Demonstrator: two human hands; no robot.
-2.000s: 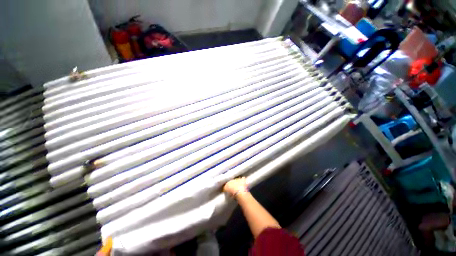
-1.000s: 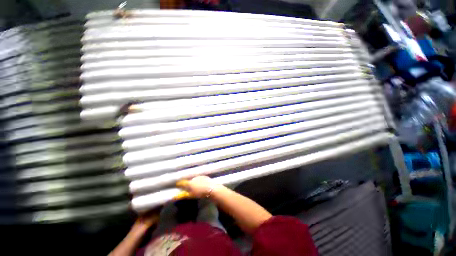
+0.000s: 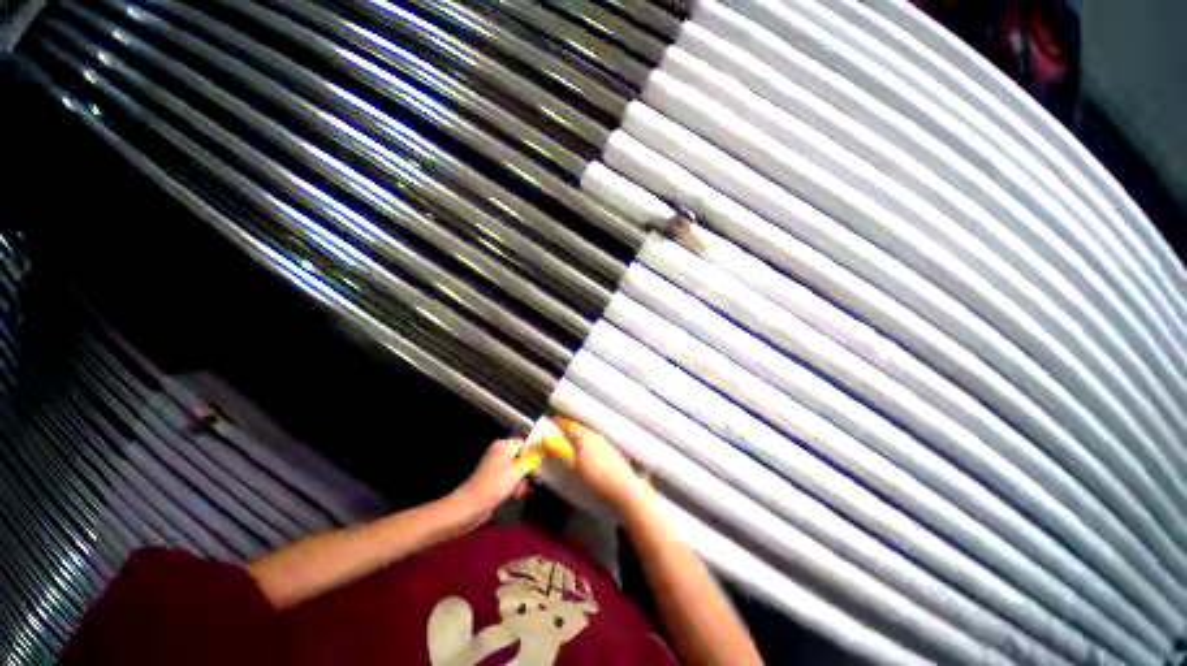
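White cloth lies ribbed over the parallel metal tubes on the right side of the table. My left hand and my right hand are close together at the cloth's near left corner, on the outermost tube. Yellow bands show on the fingertips of both hands. Both hands pinch the cloth edge there; the fingertips partly hide it. A small metal clip sits on the cloth near its left edge, where the edge steps.
Bare shiny metal tubes run to the upper left. At the lower left is a neighbouring tube table with grey-mauve cloth and a small clip on it. A dark gap lies between the tables. Red items show at the top right.
The view has turned toward the bare tubes. My left hand has come up to the cloth corner beside my right hand. The near cloth edge, loose earlier, now lies along the outer tube.
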